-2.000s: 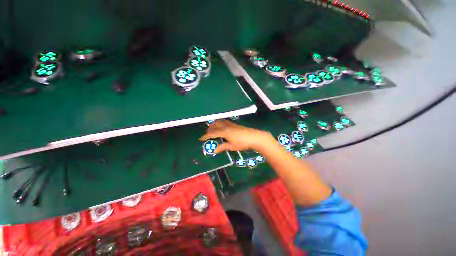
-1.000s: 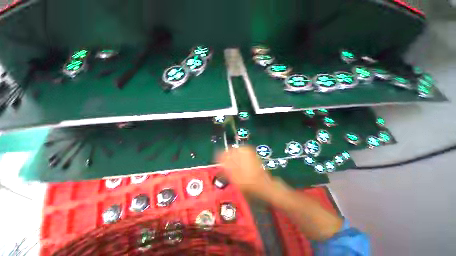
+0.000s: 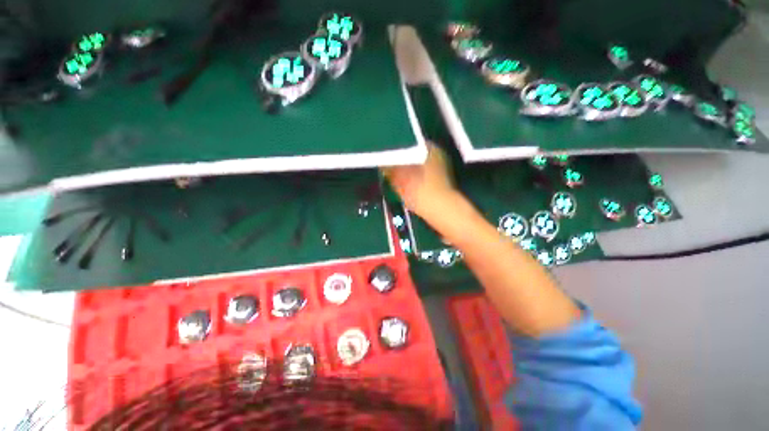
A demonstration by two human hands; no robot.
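My right hand (image 3: 422, 187), blurred, with a blue sleeve (image 3: 578, 370), reaches in from the lower right to the gap at the upper shelf's front edge. Its fingertips are hidden at that edge, so I cannot tell whether it holds a watch. My left hand is not in view. Lit watches (image 3: 513, 226) lie on the lower right shelf, just right of the hand. The red-orange compartment tray (image 3: 97, 337) below holds several unlit watches (image 3: 288, 300), one per pocket; pockets at its left are empty. Dark hair blurs its lower edge.
The upper green shelf (image 3: 211, 126) has a pale metal edge and bears lit watches (image 3: 288, 74), with more on the upper right shelf (image 3: 548, 97). Black charging cables (image 3: 88, 231) lie on the lower left shelf. A second red tray (image 3: 482, 349) is lower right. A thick black cable (image 3: 691, 252) runs along the wall.
My right hand was by a lit watch on the lower shelf, came down to the tray's upper right corner, and is now up at the shelf gap. The view has also shifted.
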